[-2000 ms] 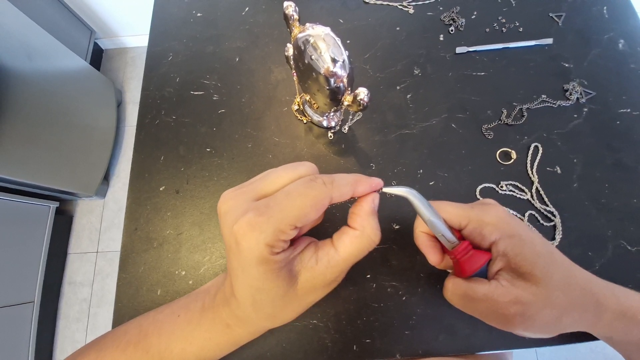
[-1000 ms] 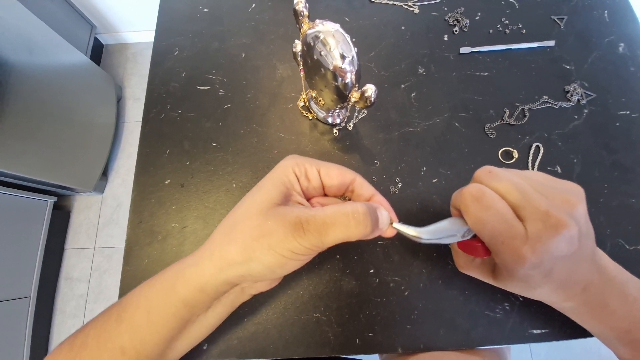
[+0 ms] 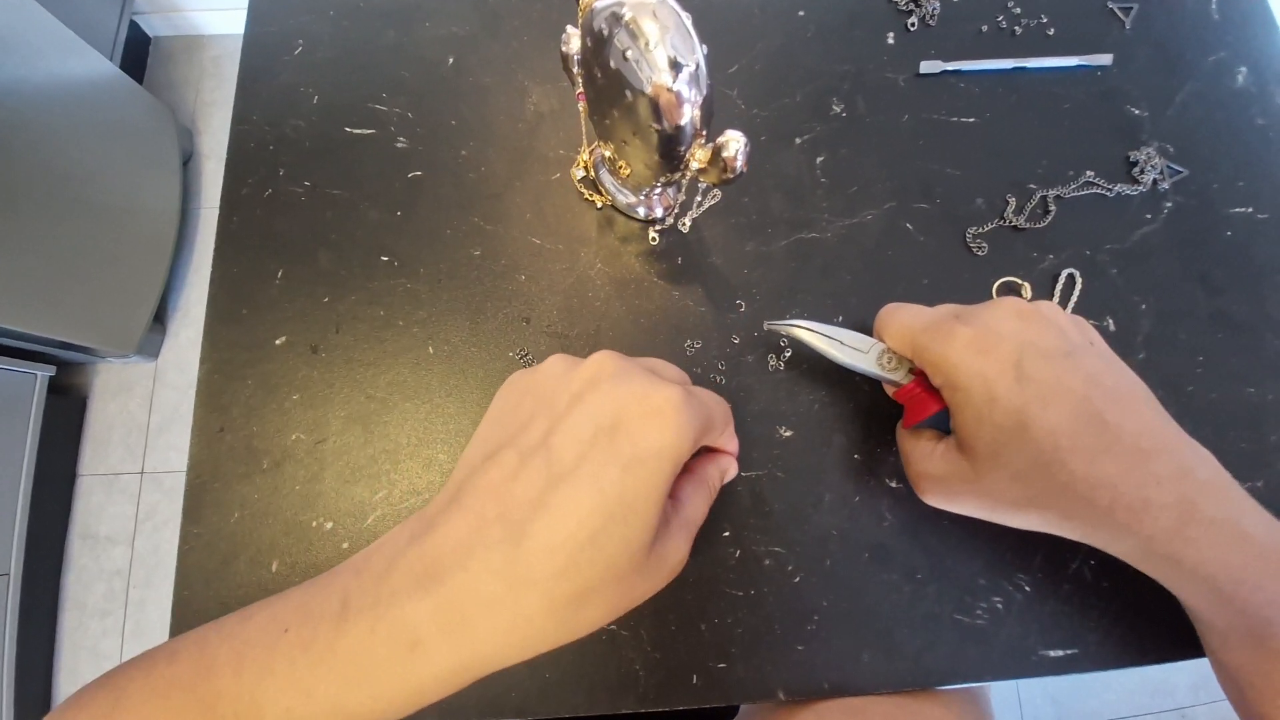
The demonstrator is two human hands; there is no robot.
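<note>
My right hand [image 3: 1020, 410] grips bent-nose pliers [image 3: 850, 350] with red and dark handles; their jaws look closed and point left, just above small jump rings [image 3: 778, 355] on the black tabletop [image 3: 400, 250]. Low over the table, my left hand [image 3: 600, 470] has its thumb and index fingertips together; whether something tiny is pinched there cannot be told. More small metal rings [image 3: 692, 346] lie just beyond its fingers, and a short piece of dark chain [image 3: 525, 357] shows beside its knuckles.
A shiny metallic figurine [image 3: 650, 90] draped with gold and silver chains stands at the back. To the right lie a metal double-ended tool [image 3: 1015, 64], a dark chain with a triangle pendant [image 3: 1050, 195], a gold ring [image 3: 1011, 287] and a silver rope chain [image 3: 1068, 288], partly hidden by my right hand.
My hands have moved apart, and the plier tips no longer meet my left fingertips. My left hand has turned palm down. Small rings formerly behind my hands are now visible.
</note>
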